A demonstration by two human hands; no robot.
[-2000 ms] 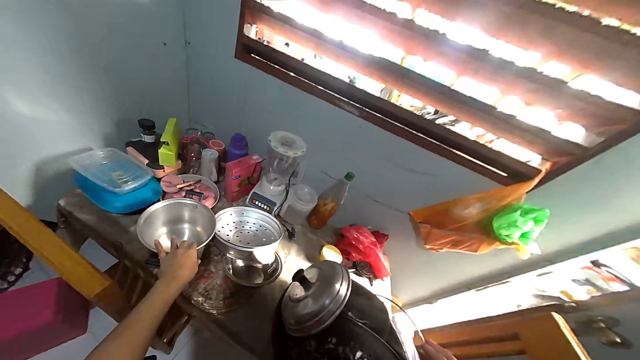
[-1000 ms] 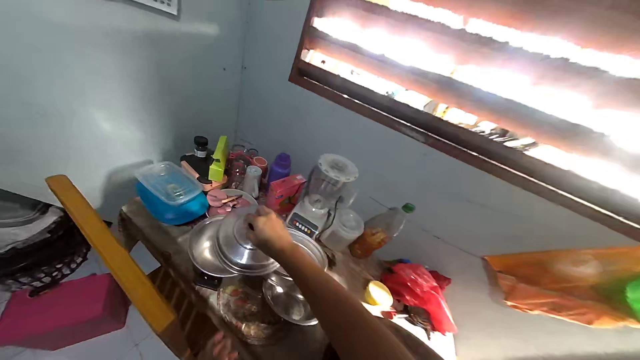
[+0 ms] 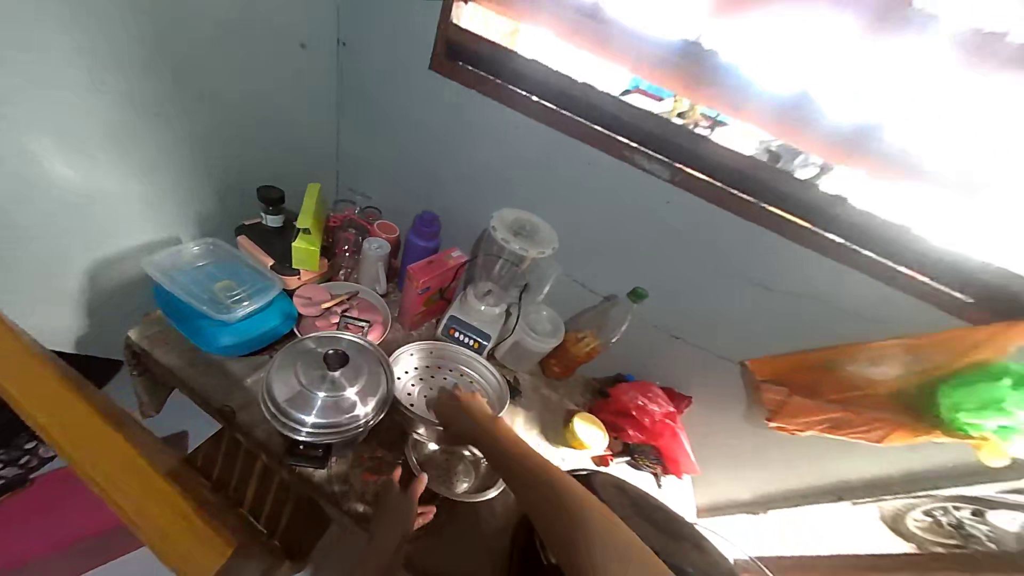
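Observation:
A metal pot with a domed lid and black knob stands on the table at the left centre. To its right is a perforated metal steamer pan, and my right hand reaches into it, its fingertips blurred against the holes; whether they grip it is unclear. Below the steamer lies a shiny metal bowl. My left hand is low beside that bowl, fingers apart, holding nothing.
Behind the pots stand a blue container, a pink plate, a pink box, a blender, a white canister and a plastic bottle. A red plastic bag lies at the right. A yellow wooden beam crosses the lower left.
My right hand has moved off the lid, now on the pot at the left, and over to the steamer. Two seconds ago that pot stood without the lid, with a hand at its rim.

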